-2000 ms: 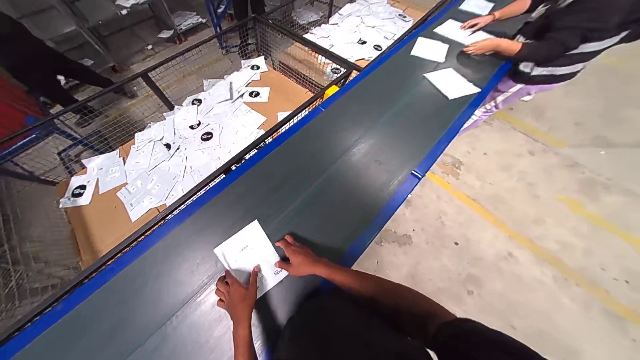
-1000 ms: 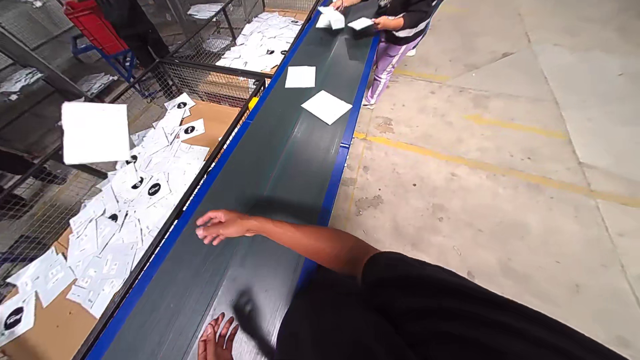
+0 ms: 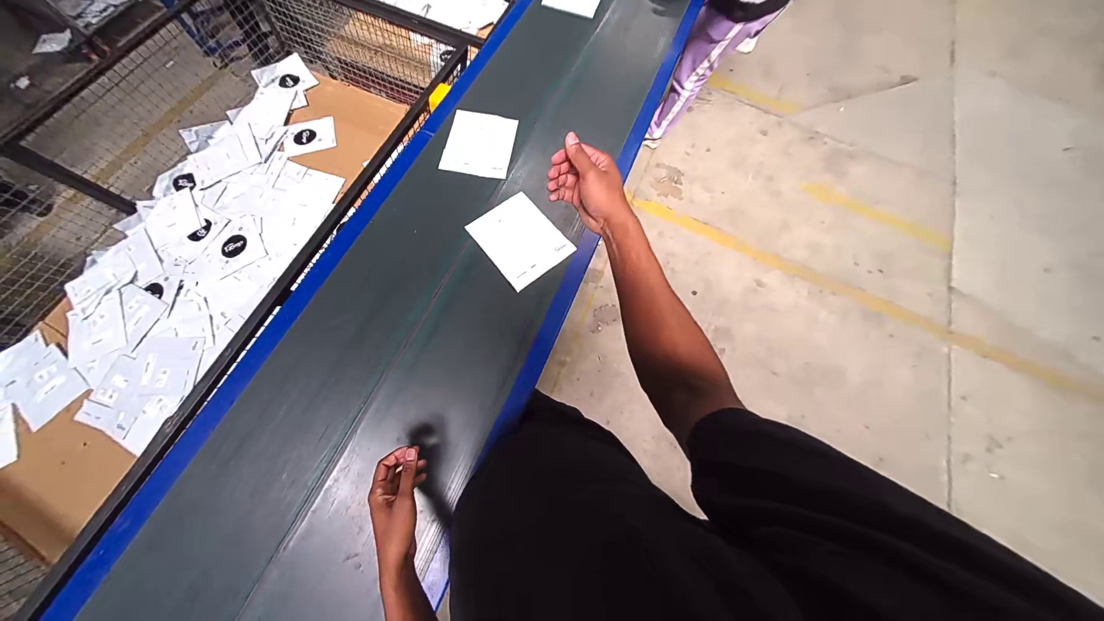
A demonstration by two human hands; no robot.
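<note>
My right hand (image 3: 588, 183) hovers over the blue edge of the conveyor belt (image 3: 379, 345), palm inward, fingers bent and apart, holding nothing. Just left of and below it a white flat package (image 3: 521, 241) lies turned like a diamond on the belt. Another white flat package (image 3: 479, 144) lies farther up, near the belt's left side. Low in the view, my left hand (image 3: 397, 485) is above the near part of the belt with curled fingers and thumb near them; no object shows in it. Its shadow falls on the belt. A third white package (image 3: 571, 5) is cut off at the top.
Left of the belt stands a wire mesh cage (image 3: 371, 52) with a cardboard-lined inside and a heap of white packages (image 3: 233, 198), some with black round marks. At the upper right are a person's purple trousers (image 3: 690, 69). Yellow lines (image 3: 776, 263) cross the concrete floor.
Two seconds ago both hands were on a white package on the belt; one second ago a white package was in the air over the cage. Packages on the belt now lie nearer my right hand.
</note>
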